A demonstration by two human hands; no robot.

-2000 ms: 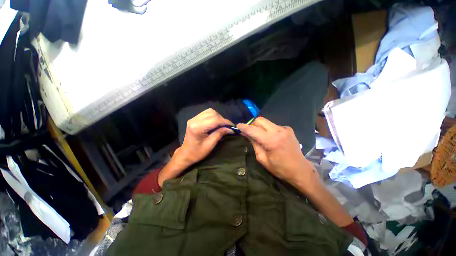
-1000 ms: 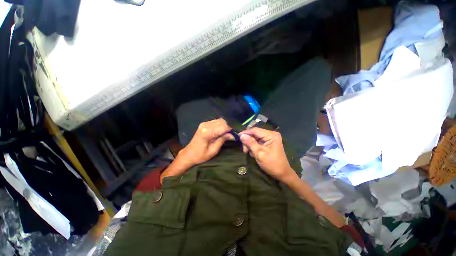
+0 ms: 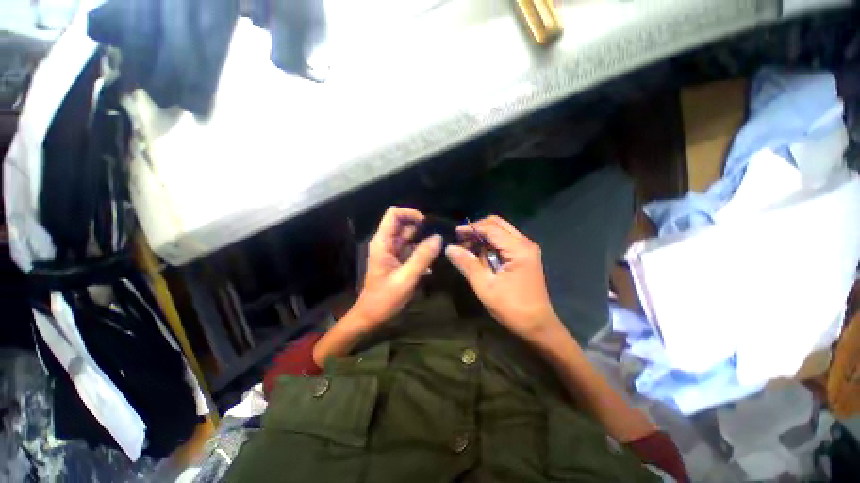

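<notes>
A small dark fabric piece (image 3: 437, 229) is held between my two hands above my lap, in front of the green buttoned garment. My left hand (image 3: 394, 262) pinches its left side with thumb and fingers. My right hand (image 3: 504, 274) holds its right side. A small metallic thing (image 3: 492, 258) shows among the right fingers; I cannot tell what it is. The piece is blurred and partly hidden by the fingertips.
The white machine table (image 3: 311, 141) crosses ahead, with a dark fabric pile (image 3: 174, 47) at its left end and an amber handle (image 3: 539, 21) on top. Black and white garment pieces (image 3: 90, 179) hang at left. A white and light-blue fabric stack (image 3: 754, 274) is at right.
The view has shifted, bringing the amber handle and more of the dark pile into sight. My hands have opened up around the piece. The blue thing on the lap no longer shows.
</notes>
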